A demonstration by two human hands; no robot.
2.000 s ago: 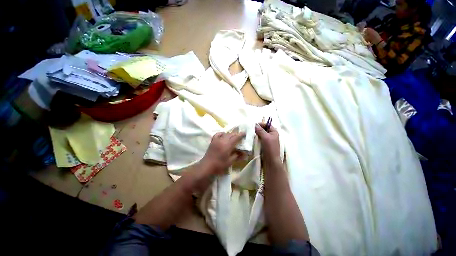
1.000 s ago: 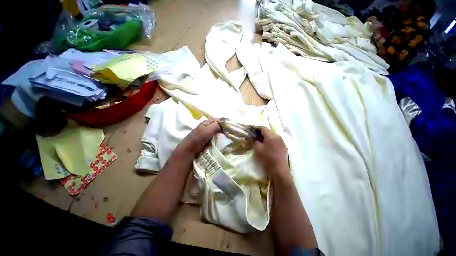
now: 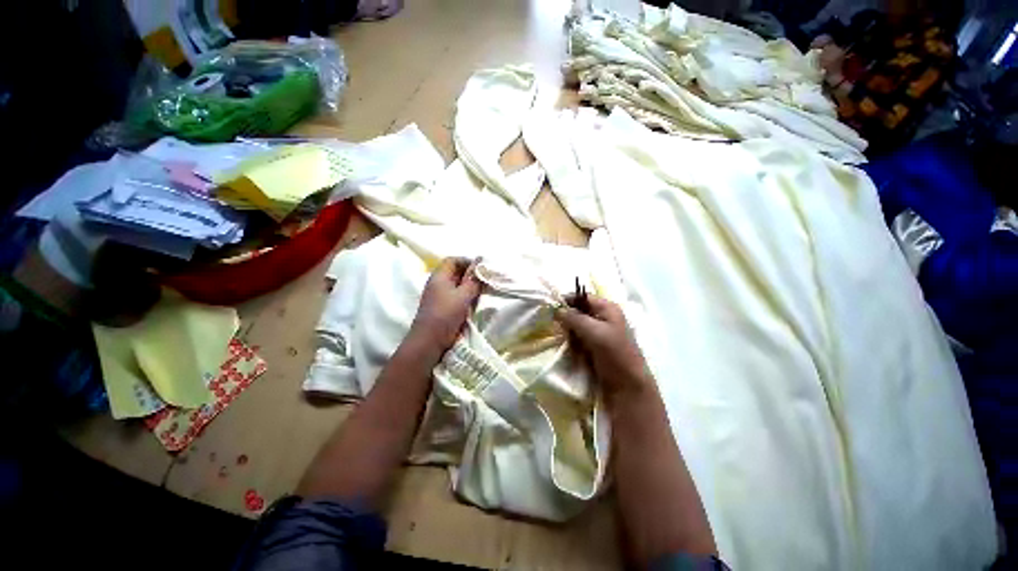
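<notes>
A cream garment (image 3: 502,446) lies bunched in front of me, its waist opening facing up. Its gathered waistband (image 3: 471,366) shows near my left wrist, with a smooth flat band beside it. My left hand (image 3: 452,296) pinches the far edge of the opening. My right hand (image 3: 597,329) holds the same edge further right, with the dark tips of thread snips (image 3: 579,292) showing past its fingers. The rest of the snips is hidden in the hand.
Large smooth cream layers (image 3: 770,335) lie at the right, a crumpled cream pile (image 3: 692,73) behind. At the left are a red tray (image 3: 274,262) with papers, yellow paper (image 3: 167,351) and a green basket (image 3: 240,100) in plastic. Blue material (image 3: 949,245) is at far right.
From two seconds ago, the garment has been turned so its waist opening and gathered band show. Over the last second, the edge between my hands has been spread flatter and the snips' tips came into view.
</notes>
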